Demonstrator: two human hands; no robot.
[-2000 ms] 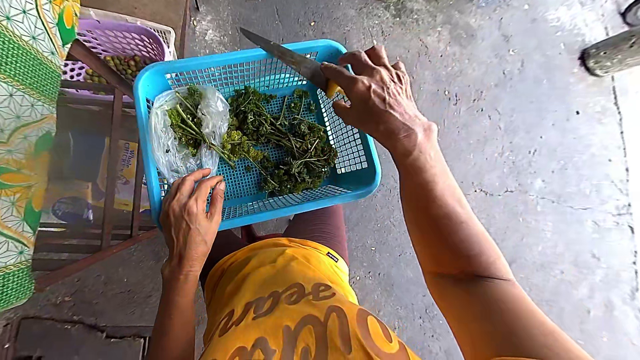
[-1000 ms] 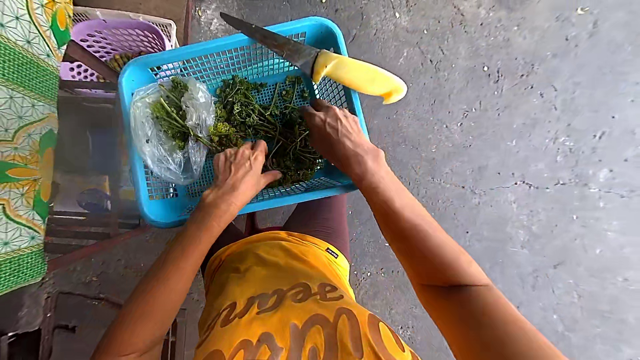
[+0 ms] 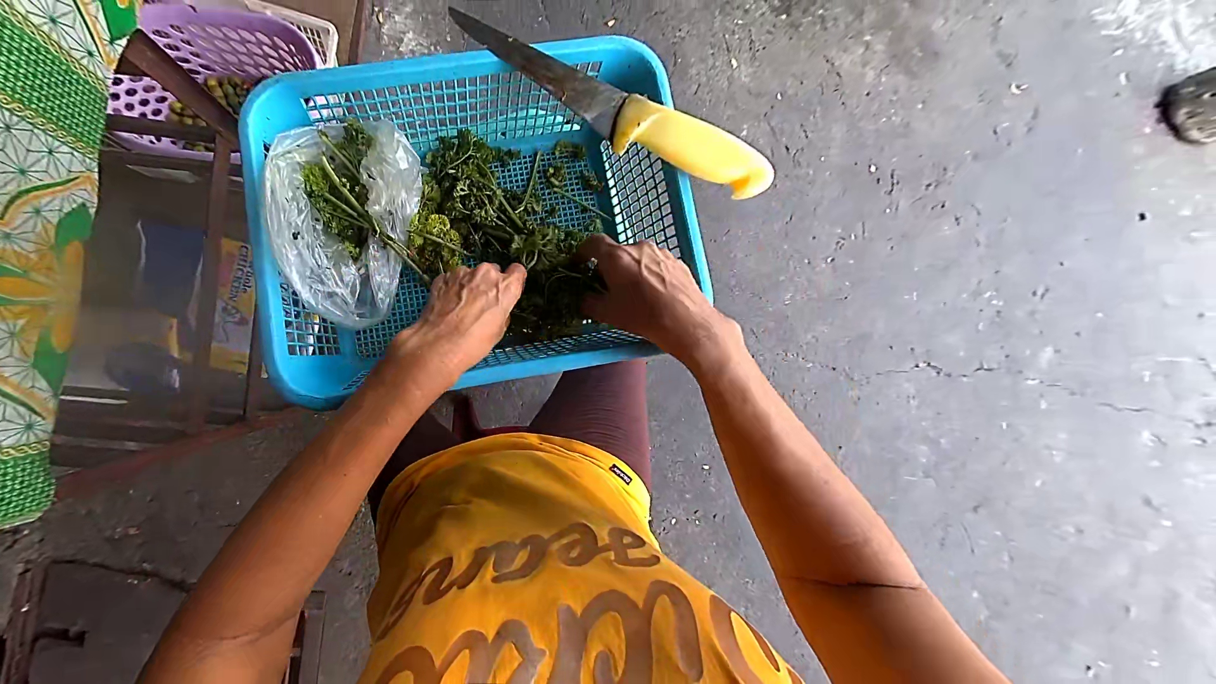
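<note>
A blue plastic basket (image 3: 475, 375) rests across my lap, with curly parsley-like greens (image 3: 484, 195) heaped in its middle. A clear plastic bag (image 3: 328, 275) holding some sprigs lies in its left part. My left hand (image 3: 473, 309) has its fingers bunched at the lower left edge of the greens. My right hand (image 3: 646, 290) reaches into them from the right, its fingertips partly hidden. A knife with a yellow handle (image 3: 698, 147) lies across the far right corner of the basket, its blade pointing up and left; neither hand touches it.
A purple basket (image 3: 223, 43) with small green fruits stands at the upper left, by a brown frame (image 3: 211, 294). A patterned green and white cloth (image 3: 43, 237) hangs at the left edge. Grey concrete floor (image 3: 931, 380) extends to the right, with a dark rounded object (image 3: 1192, 106) at the far right.
My right hand has let go of the knife, which now lies on the basket's rim, and has moved down into the greens. My left hand has moved right from beside the bag to the greens.
</note>
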